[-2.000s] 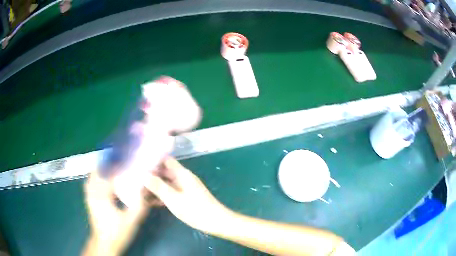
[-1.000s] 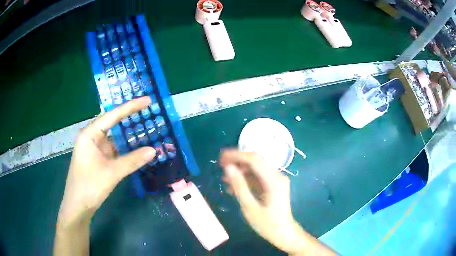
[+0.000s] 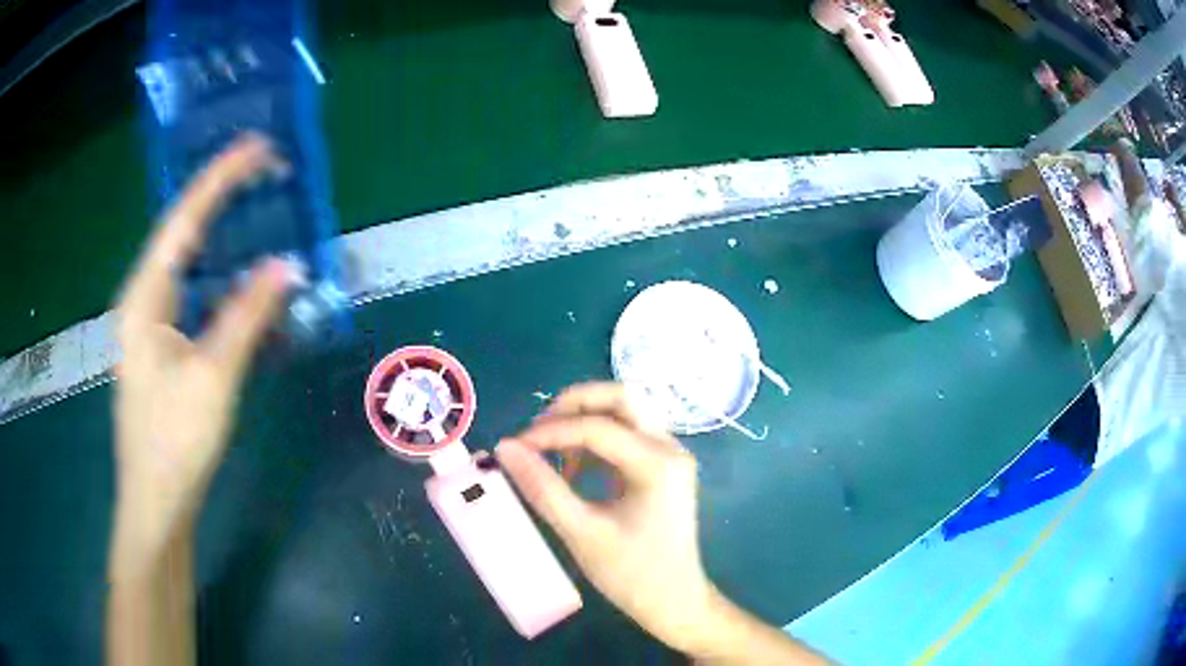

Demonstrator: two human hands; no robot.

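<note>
A pink handheld fan [image 3: 505,552] lies on the dark green bench, its round red-rimmed head with a white centre towards the upper left. My left hand [image 3: 195,312] grips the near end of a blurred blue tray [image 3: 241,104], above the rail and belt. My right hand [image 3: 611,501] is just right of the fan's neck, thumb and forefinger pinched together. A tiny dark spot shows at its fingertips; I cannot tell if it is a held part. A round white dish [image 3: 685,358] with white paste stands behind my right hand, with thin white sticks at its right rim.
A scuffed pale rail [image 3: 585,208] separates the bench from the green belt [image 3: 429,117], which carries more pink fans [image 3: 618,65]. A white tub [image 3: 930,267] with clear film stands at the right, beside a cardboard box [image 3: 1069,267] of pink parts. A blue bin [image 3: 1027,481] is below the bench edge.
My left hand has moved the tray left and up, uncovering the fan's head. My right hand has moved left and down to the fan's neck, its fingers closing to a pinch.
</note>
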